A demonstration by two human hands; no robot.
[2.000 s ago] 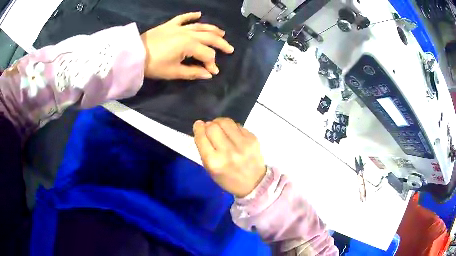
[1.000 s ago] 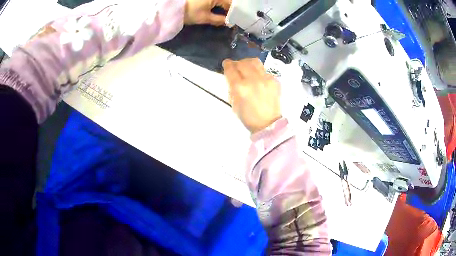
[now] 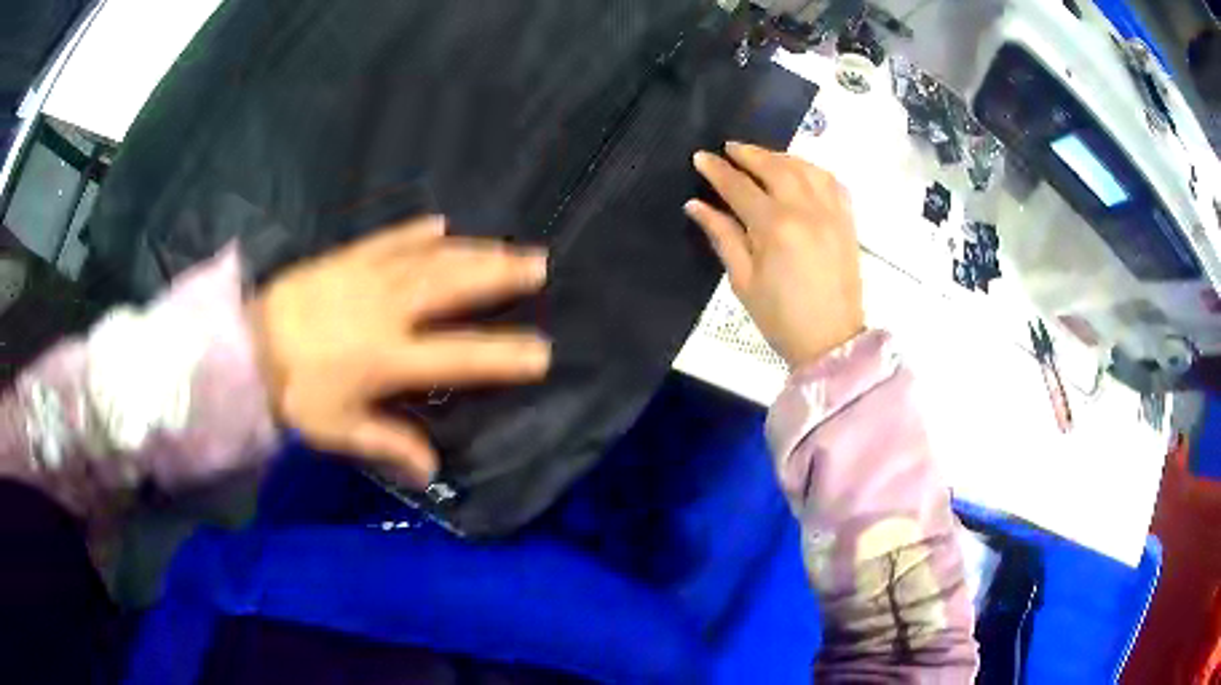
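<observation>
A large black fabric panel covers the left and middle of the table and hangs over its front edge toward the blue apron. A seam line runs across it. My left hand lies on the fabric with its fingers spread, slightly blurred. My right hand is at the fabric's right part, near its edge, fingers bent and fingertips on the cloth; whether it grips the cloth is unclear. The needle area is cut off at the top edge.
The sewing machine head with a lit control panel is at upper right. Small black pieces lie on the white table. Thread snips lie right of them. A blue bin and orange-red material are at lower right.
The black fabric now spreads over the table front that showed white one second ago. My left hand has come down from the machine head onto it; my right hand has moved right. The camera view has shifted.
</observation>
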